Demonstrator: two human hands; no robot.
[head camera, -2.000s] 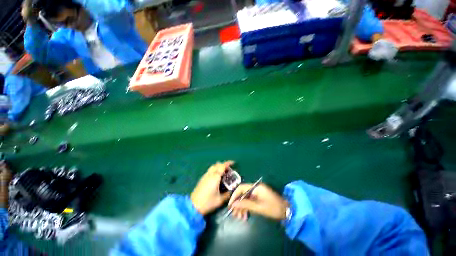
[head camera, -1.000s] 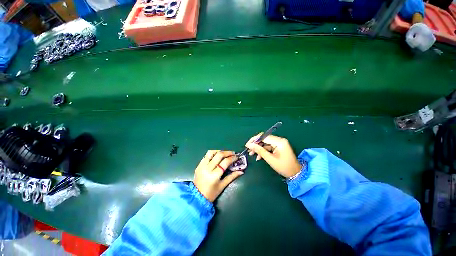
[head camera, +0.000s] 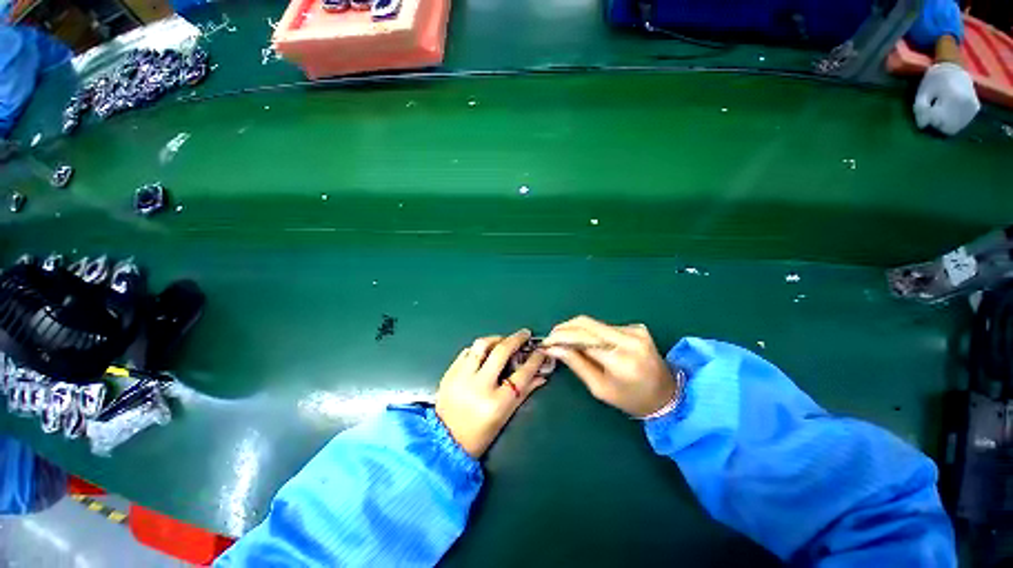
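Observation:
A small rounded housing (head camera: 533, 362) with a pale rim lies at the green bench surface in front of me, largely covered by fingers. My left hand (head camera: 480, 391) grips it from the left side. My right hand (head camera: 613, 364) is at its upper right edge, with thumb and fingertips pinched together over it. The slim metal tweezers are mostly hidden by the right hand; only a short grey bit may show at the fingertips. A cluster of tiny black parts (head camera: 385, 327) lies loose to the left of my hands.
A black fan (head camera: 56, 316) stands at left among piled housings (head camera: 50, 402). A salmon foam tray (head camera: 361, 42), blue case (head camera: 744, 20) and another person's white-gloved hand (head camera: 946, 98) are on the far side. A metal bracket (head camera: 944, 272) stands at right. Single units lie on the belt's left.
The view has tilted down since the earliest frame. Since one second ago, my right hand has moved down onto the housing and the tweezers' raised shaft no longer shows. The gloved hand has shifted slightly.

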